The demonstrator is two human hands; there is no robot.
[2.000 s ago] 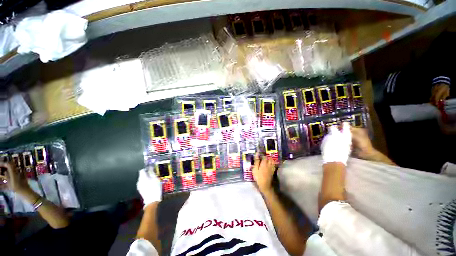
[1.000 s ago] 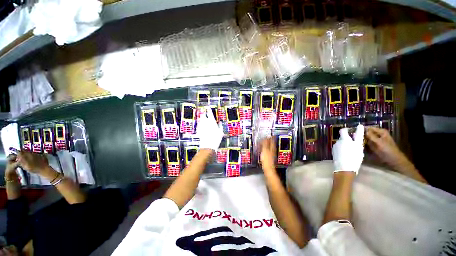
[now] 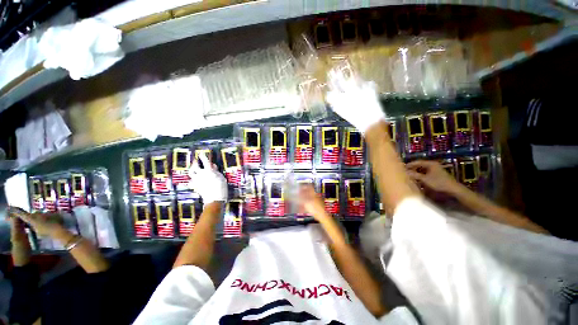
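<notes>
My left hand (image 3: 209,181), in a white glove, is over the upper row of the left clear tray (image 3: 141,238), its fingertips at a red keypad phone. Whether it grips the phone is unclear. My right hand (image 3: 310,199), bare and blurred, is over the lower row of the middle clear tray (image 3: 362,218). A pale, glossy blur shows by its fingertips; I cannot tell whether it holds anything. Red phones with yellow-framed screens, such as this one (image 3: 251,147), lie in two rows in both trays. My hand and forearm hide part of the left tray's lower row.
A neighbour's gloved hand (image 3: 356,101) reaches over loose clear plastic pieces (image 3: 418,68). Their bare hand (image 3: 431,174) is over the right phone tray. Stacked clear trays (image 3: 250,79) and a white sheet (image 3: 163,106) lie behind. Another person's hands (image 3: 44,223) are far left.
The left tray has shifted left, uncovering more of the middle tray. My gloved hand has moved left with it; my bare hand has moved slightly left. The neighbour's gloved hand has reached to the back.
</notes>
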